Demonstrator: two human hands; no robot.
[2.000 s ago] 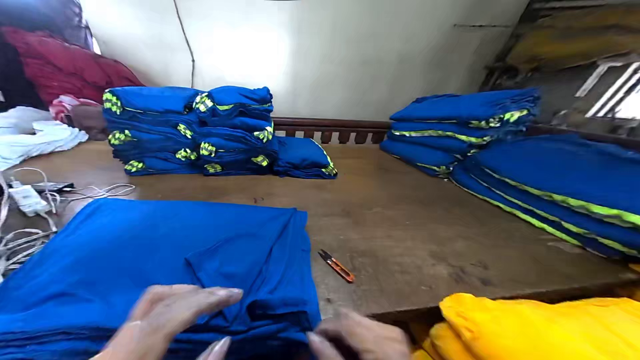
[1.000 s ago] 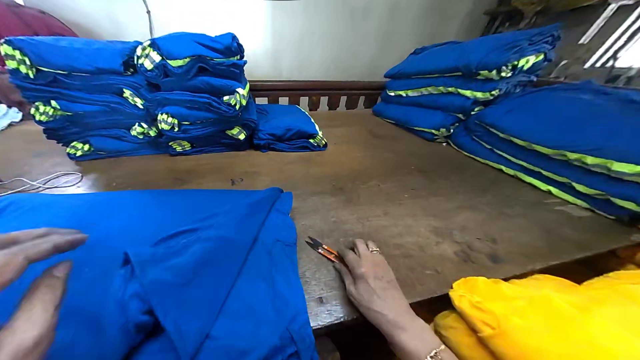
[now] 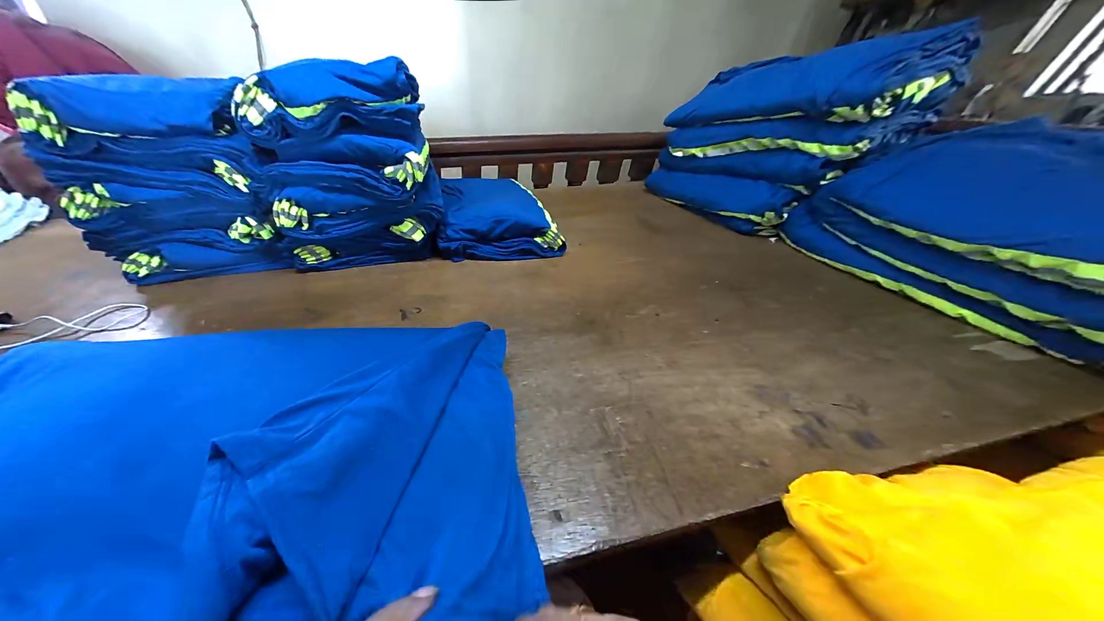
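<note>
Blue fabric garments (image 3: 345,448) lie in a spread pile at the near left of the wooden table (image 3: 655,345), the top one with a folded-over flap. At the bottom edge, fingertips of my left hand (image 3: 405,606) touch the blue cloth. Just right of them, at the pile's near right corner, a small part of my right hand (image 3: 576,613) shows. Most of both hands is cut off by the frame, so whether the right one holds the snips cannot be seen.
Folded blue garments with yellow-green checked trim (image 3: 345,172) are stacked at the back left, with a smaller folded bundle (image 3: 496,216) beside them. More blue stacks (image 3: 819,95) stand at right. Yellow fabric (image 3: 949,552) lies near right. A white cord (image 3: 86,323) is at left.
The orange-handled thread snips, on the table under my right hand a second ago, no longer show there. My right hand has moved back to the near edge; my left hand has moved right.
</note>
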